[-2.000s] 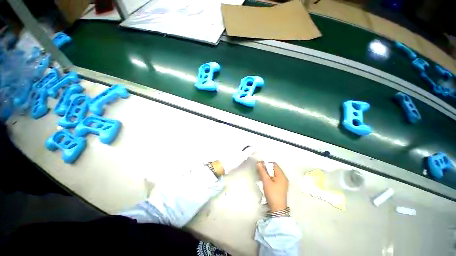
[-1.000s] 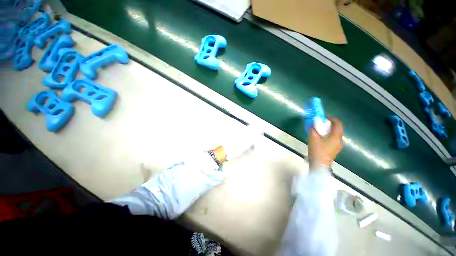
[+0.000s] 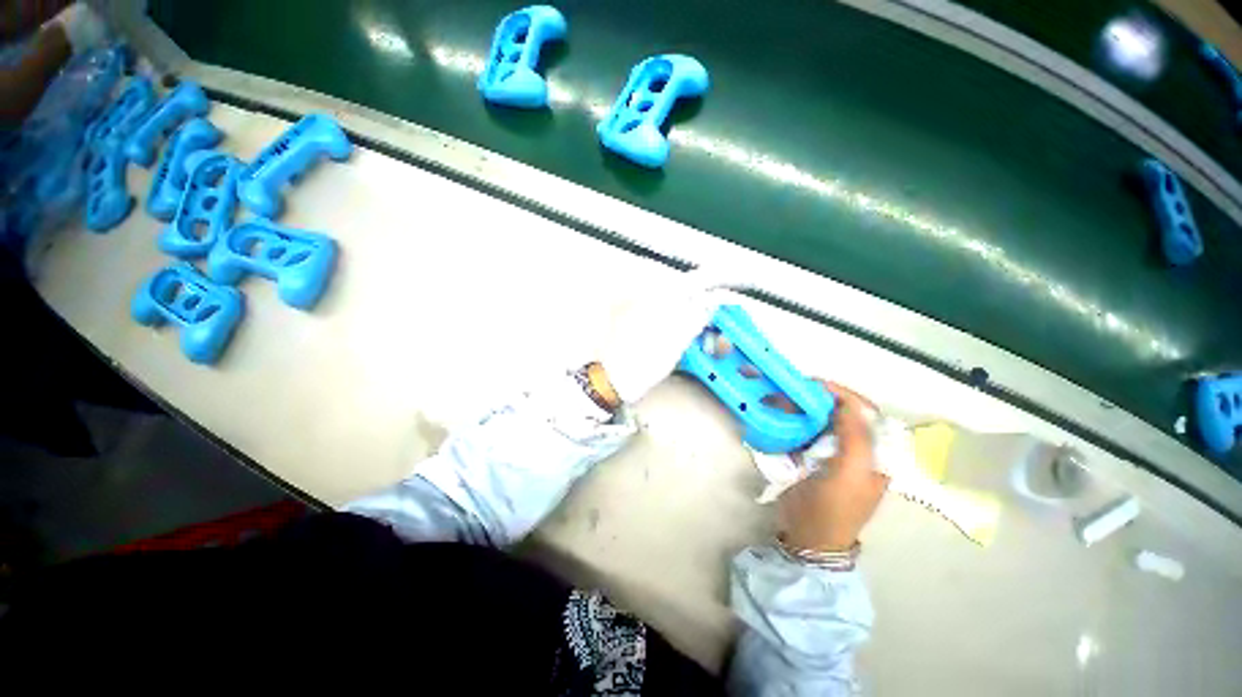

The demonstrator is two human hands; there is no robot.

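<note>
A bright blue plastic housing (image 3: 757, 383) with oval holes is held above the off-white bench between my two hands. My left hand (image 3: 667, 327), in a thin white glove, holds its upper left end; the fingers blend into the pale bench. My bare right hand (image 3: 840, 477) grips the lower right end, with a crumpled white wiping cloth (image 3: 786, 470) under its fingers. A clear solvent bottle (image 3: 1060, 471) stands to the right, beside yellow paper (image 3: 953, 477).
Several blue housings (image 3: 277, 256) lie on the bench at left, near clear plastic bags (image 3: 55, 150). The green conveyor belt (image 3: 845, 204) beyond carries spaced housings. Two small white blocks (image 3: 1109, 520) lie right of the bottle. Another person's hand (image 3: 38, 55) shows at upper left.
My right hand reached over the belt, took hold of a blue housing and came back over the bench with it. My left hand now holds it too. The view has shifted.
</note>
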